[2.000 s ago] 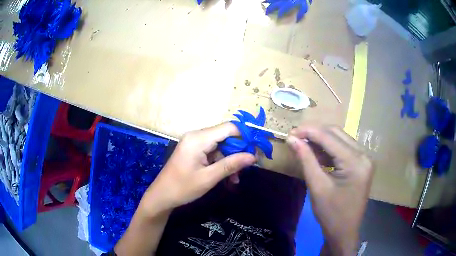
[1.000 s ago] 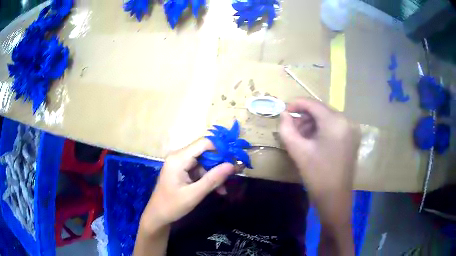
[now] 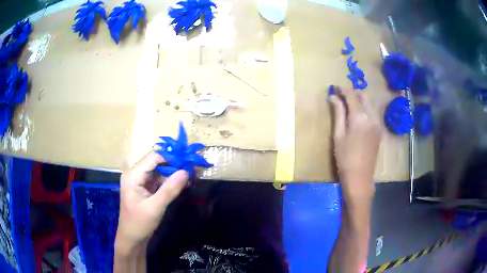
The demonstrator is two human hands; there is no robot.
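Observation:
My left hand (image 3: 149,189) holds a bright blue spiky hair piece (image 3: 183,155) by its lower edge above the bench's front edge, spikes up. My right hand (image 3: 355,120) is over the right part of the bench, just below two small blue strand pieces (image 3: 356,73). A small blue bit (image 3: 331,90) shows at its thumb tip; whether it is gripped is unclear. The small white glue dish (image 3: 209,105) sits on the cardboard, with a thin pale stick (image 3: 233,105) resting across it. Another thin stick (image 3: 246,80) lies behind it.
Yellow tape (image 3: 284,106) runs between my hands. Spiky pieces (image 3: 191,15) lie at the back; more are heaped at the far left. Rounded blue parts (image 3: 399,115) and a metal rod (image 3: 411,154) are at the right. A blue crate (image 3: 101,229) is below the bench.
My right hand has left the dish and moved right past the yellow tape. The stick it held now rests on the dish. My left hand still holds the spiky piece. The view has shifted right.

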